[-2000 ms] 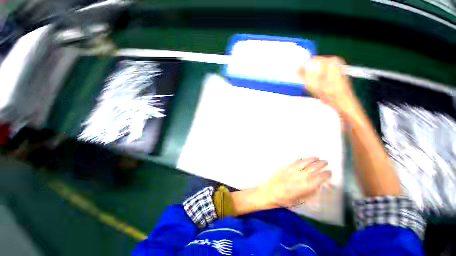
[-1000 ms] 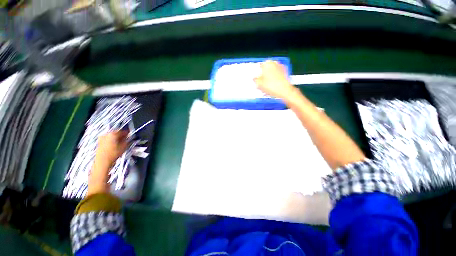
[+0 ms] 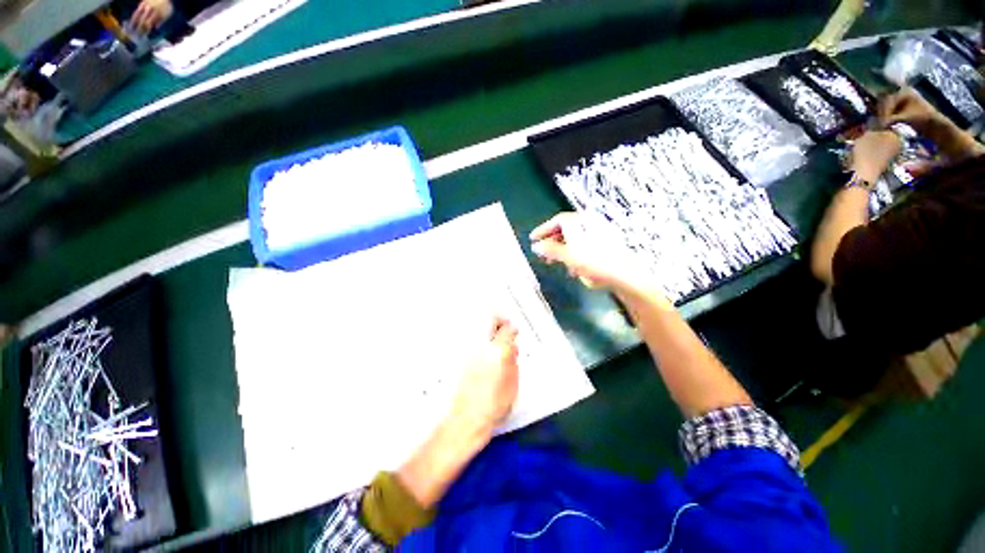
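My left hand point(image 3: 481, 378) is over the right part of the white sheet point(image 3: 346, 367), its fingers curled together; whether it holds a rod is unclear. My right hand point(image 3: 589, 251) is between the sheet and the right black tray point(image 3: 578, 140), fingers drawn together. A small pale spot shows at its fingertips, too small to name. The blue bin point(image 3: 346, 246) of small white parts point(image 3: 340, 194) touches the sheet's far edge. Thin silver rods point(image 3: 81, 443) lie tangled in the left black tray point(image 3: 140, 356). White-silver pieces point(image 3: 680, 205) fill most of the right tray.
A clear plastic bag of parts point(image 3: 745, 130) lies beyond the right tray, with small black trays point(image 3: 810, 92) past it. Another person's hands point(image 3: 875, 151) work at far right. A hand point(image 3: 151, 13) and a white strip point(image 3: 227, 32) show across the bench at upper left.
The view has turned to the right. My left hand has moved from the left tray to over the sheet. My right hand has moved from the blue bin to beside the right tray.
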